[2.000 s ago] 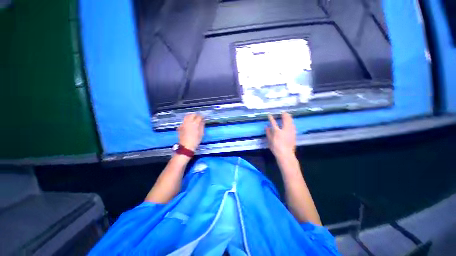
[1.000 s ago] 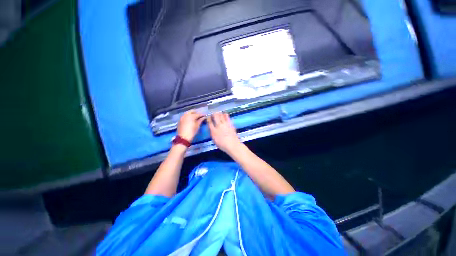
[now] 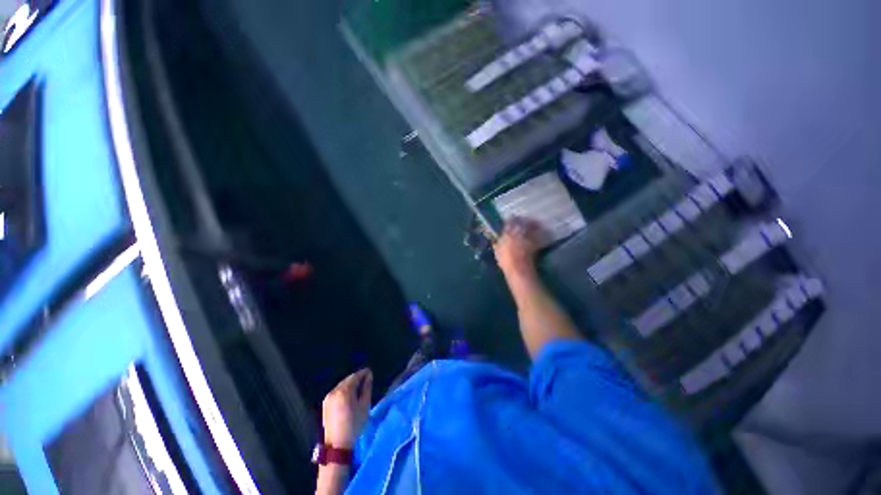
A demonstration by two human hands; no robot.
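My right hand (image 3: 520, 240) reaches to the near edge of a pale sheet divided into bands (image 3: 549, 205) on the green side table. Its fingers are blurred over the sheet's lower left corner, and I cannot tell whether they grip it. My left hand (image 3: 348, 406), with a red wristband, hangs low before my body, fingers curled; whether it holds anything does not show. Crumpled white-blue scraps (image 3: 594, 162) lie just beyond the sheet. A tray with boards and white strips (image 3: 667, 280) lies on the right side, and another tray (image 3: 464, 106) lies at the upper left of the sheet.
Blue padded carriers (image 3: 82, 145) with dark panels stand on the line at the left, bordered by a bright metal rail (image 3: 145, 227). Dark floor (image 3: 357, 174) lies between line and side table. A pale wall (image 3: 773, 87) rises behind the table. A small red thing (image 3: 298, 273) shows low at the left.
The view has turned from the panel to the side table. Both hands have left the panel's edge; my right hand is now at the banded sheet, my left hangs near my body.
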